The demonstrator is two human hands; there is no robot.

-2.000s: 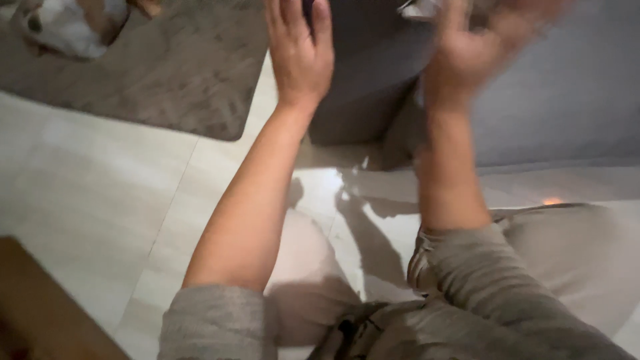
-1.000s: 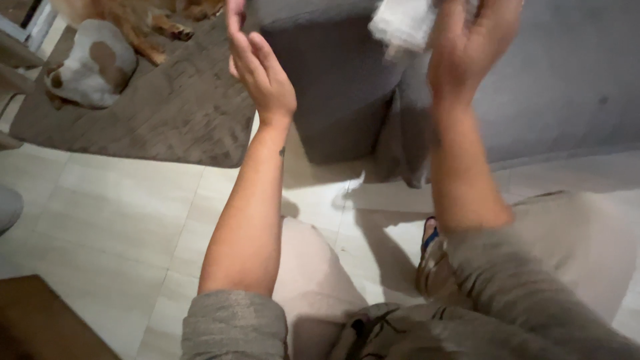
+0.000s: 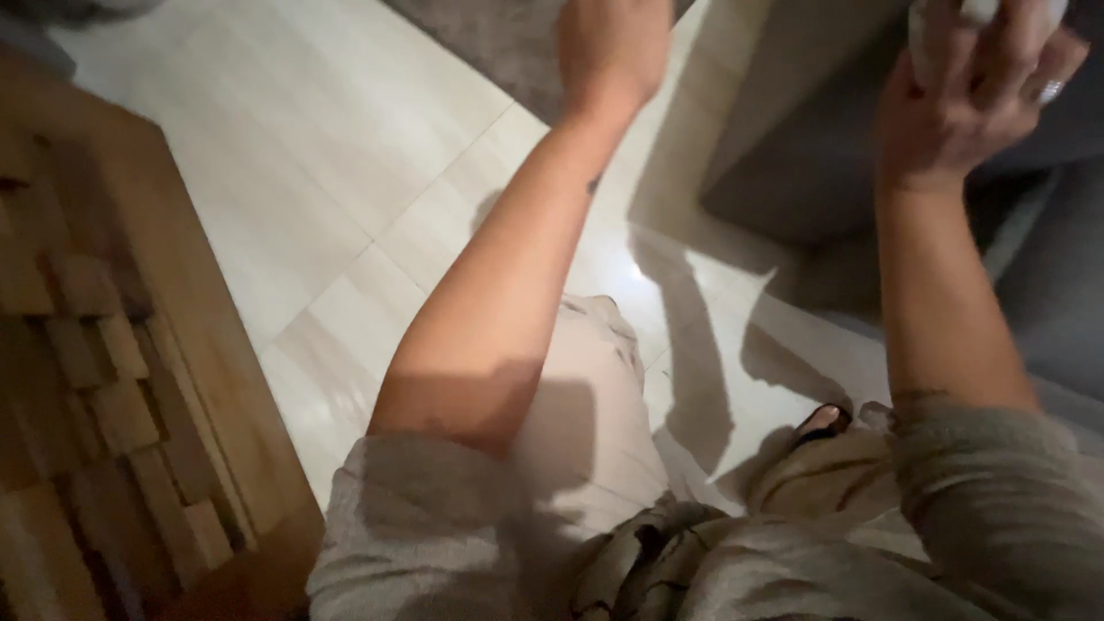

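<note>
My left hand [image 3: 614,52] is at the top middle of the view, over the edge of a dark rug; its fingers run past the top edge, so whether it holds anything is hidden. My right hand [image 3: 970,112], with a ring on one finger, is at the top right in front of the grey sofa. Its fingers are curled around a whitish object [image 3: 927,34], partly hidden and too blurred to name. The hands are well apart.
A wooden table [image 3: 207,285] with an uneven block-pattern top stands at the left. The grey sofa [image 3: 802,129] fills the upper right. A dark rug [image 3: 492,43] lies on pale floor tiles [image 3: 345,172]. A sandalled foot [image 3: 824,421] shows at lower right.
The view has swung left and down, bringing in more of the wooden table; the dogs on the rug are out of sight. My left hand, earlier raised with its fingers visible, is now cut by the top edge.
</note>
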